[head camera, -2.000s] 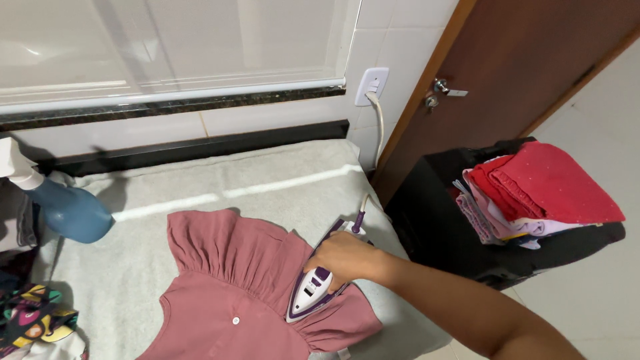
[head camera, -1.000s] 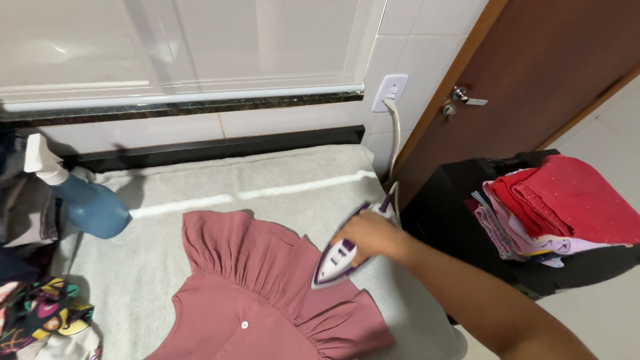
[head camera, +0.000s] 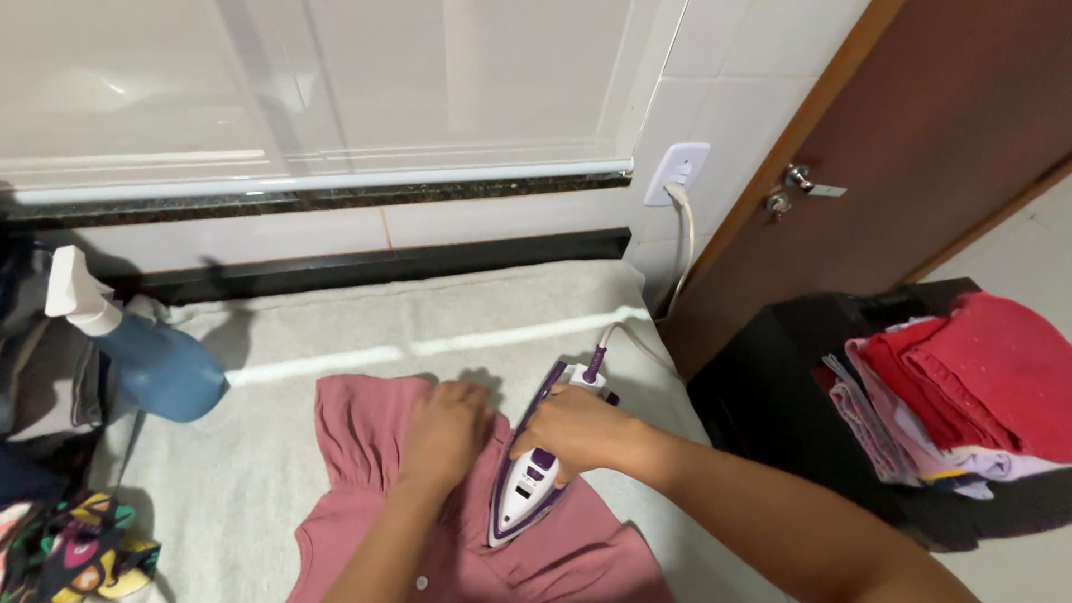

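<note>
A dusty-pink garment (head camera: pixel 368 536) with a gathered ruffle and a small white button lies spread on a light grey cloth (head camera: pixel 226 477). My right hand (head camera: pixel 578 431) is closed around the handle of a white and purple clothes iron (head camera: pixel 523 494), whose soleplate rests on the ruffle with its tip towards me. To its left, my left hand (head camera: pixel 448 431) lies on the gathered fabric near its far edge; its fingertips are blurred, and whether they pinch the cloth is unclear.
A blue spray bottle (head camera: pixel 163 368) stands at the left beside folded dark clothes (head camera: pixel 50 377) and a patterned cloth (head camera: pixel 92 553). The iron's cord (head camera: pixel 688 251) runs to a wall socket (head camera: pixel 678 172). At the right, folded red and pink clothes (head camera: pixel 988 377) sit on a black surface (head camera: pixel 754 377) before a brown door (head camera: pixel 921 126).
My left hand has come into view and onto the pink fabric. The iron, still in my right hand, has shifted over the ruffle.
</note>
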